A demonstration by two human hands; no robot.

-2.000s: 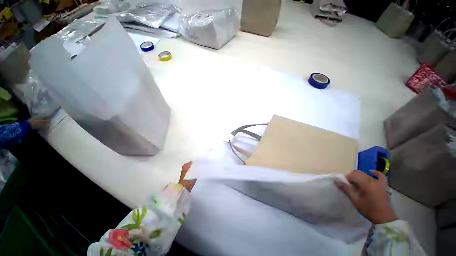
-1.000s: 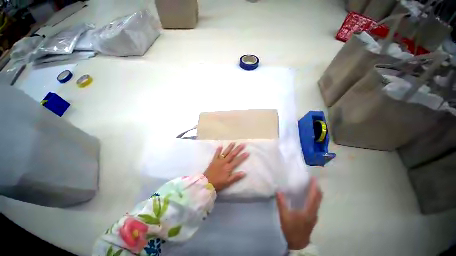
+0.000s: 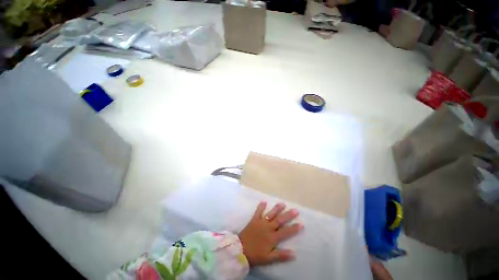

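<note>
A beige tote bag (image 3: 295,183) lies flat near the front of the table, its thin loop handles (image 3: 227,171) pointing left. White tissue paper (image 3: 202,210) is folded over its near part; more lies beneath and beyond it. My left hand (image 3: 271,235) presses flat on the folded tissue, fingers spread, holding nothing. My right hand (image 3: 379,269) is at the tissue's right edge, mostly cut off by the bottom of the picture; its grip cannot be made out. The blue tape dispenser (image 3: 381,219) with a yellow-cored roll stands just right of the tissue.
A wrapped tote (image 3: 65,142) stands at left. Beyond it are a blue dispenser (image 3: 97,97), tape rolls (image 3: 114,70) and plastic-wrapped packs (image 3: 189,46). A blue tape roll (image 3: 313,103) lies mid-table. Unwrapped totes (image 3: 437,208) and a red packet (image 3: 437,90) are at right.
The tissue has been folded up over the bag's near part. My left hand has moved onto it and lies flat. My right hand has dropped lower, towards the bottom edge. The view has shifted.
</note>
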